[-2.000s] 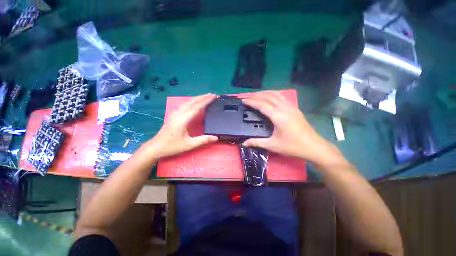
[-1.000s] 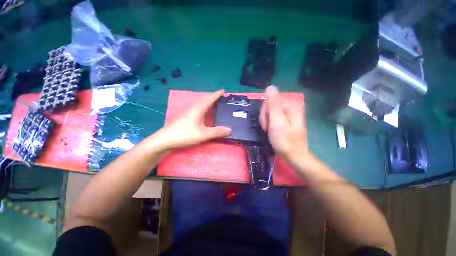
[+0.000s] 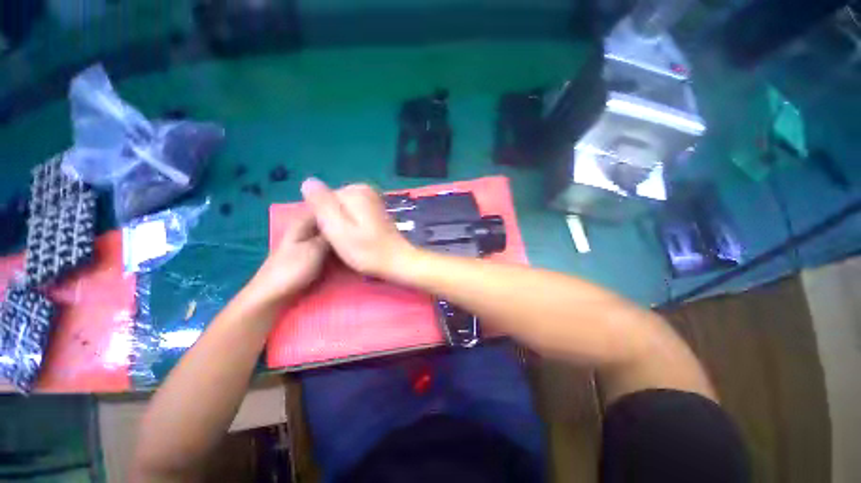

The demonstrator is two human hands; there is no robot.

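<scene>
The black device body (image 3: 444, 219) lies on the red foam mat (image 3: 378, 330), its short round barrel (image 3: 491, 234) pointing right. A film-wrapped black handle (image 3: 460, 324) sticks out from it towards me. My right hand (image 3: 357, 226) lies across the left end of the device, over my left hand, thumb up. My left hand (image 3: 300, 253) is at the device's left end, partly hidden by the right. The fingers of both hands overlap there, so their hold on the device is hidden.
Two flat black shells (image 3: 423, 137) lie beyond the mat. The screw feeder (image 3: 633, 127) and a white strip (image 3: 578, 234) are at right. A plastic bag (image 3: 142, 156), small black parts (image 3: 278, 174), gridded components (image 3: 59, 222) and a second red mat (image 3: 99, 325) are at left.
My right hand has moved from the device's right side to its left end, over my left hand. The barrel now shows at right. The camera view has shifted.
</scene>
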